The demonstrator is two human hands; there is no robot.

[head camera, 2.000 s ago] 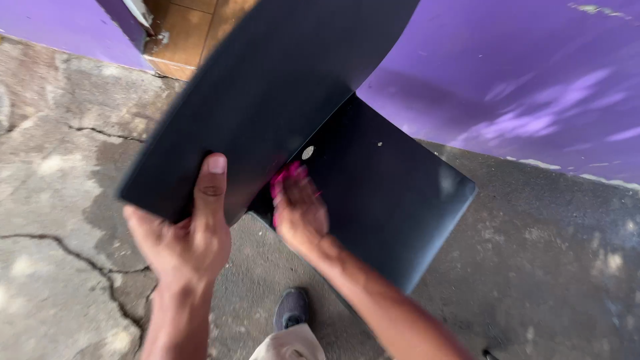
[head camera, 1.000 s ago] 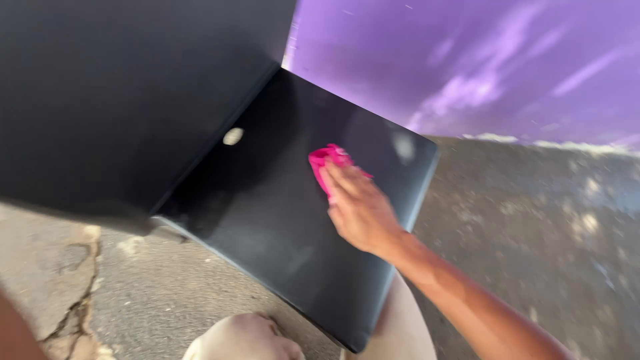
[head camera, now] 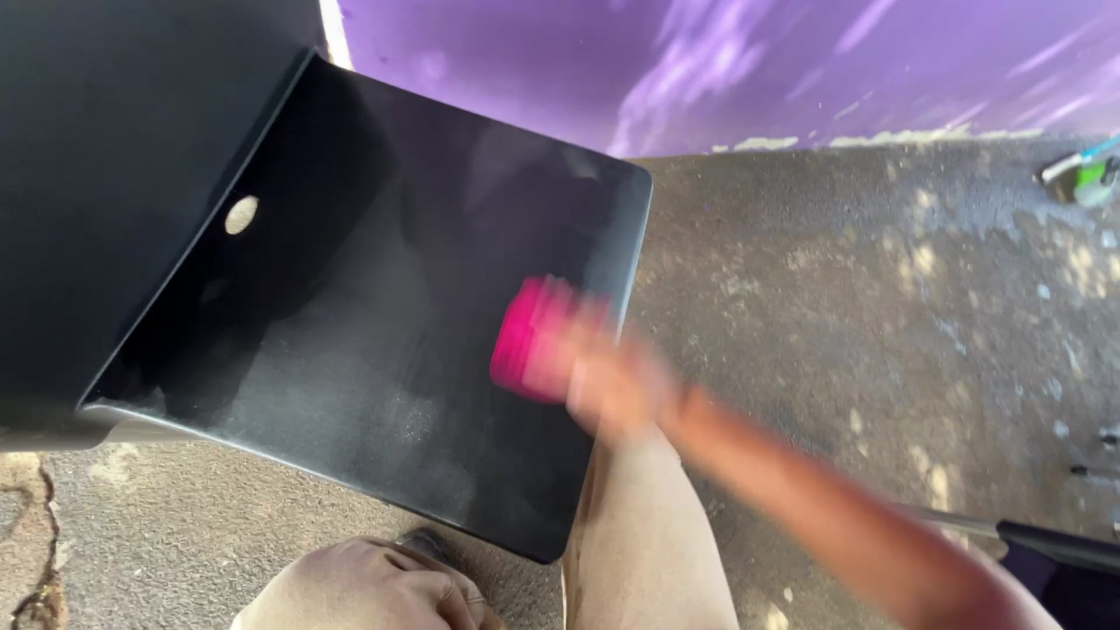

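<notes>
Motion blurs my right hand (head camera: 617, 381), which presses a bright pink cloth (head camera: 529, 341) against a black panel (head camera: 411, 262) near its right edge. The panel has rounded corners, an oval hole near its left side and whitish smears on its lower part. It joins a second large black panel (head camera: 131, 157) at an angle along a straight crease, and that one fills the upper left of the view. My left hand is out of sight.
A purple wall (head camera: 490, 70) with chipped paint at its base runs behind the panels. Below lies a rough concrete floor (head camera: 787, 289), cracked at the lower left. My knees are under the panel. A green and blue object (head camera: 1089, 179) lies far right; a dark object (head camera: 1059, 560) is at the lower right.
Two seconds ago my left hand held the edge of the large panel; it has since left the view. My right hand with the cloth has moved from near the crease to the panel's right edge.
</notes>
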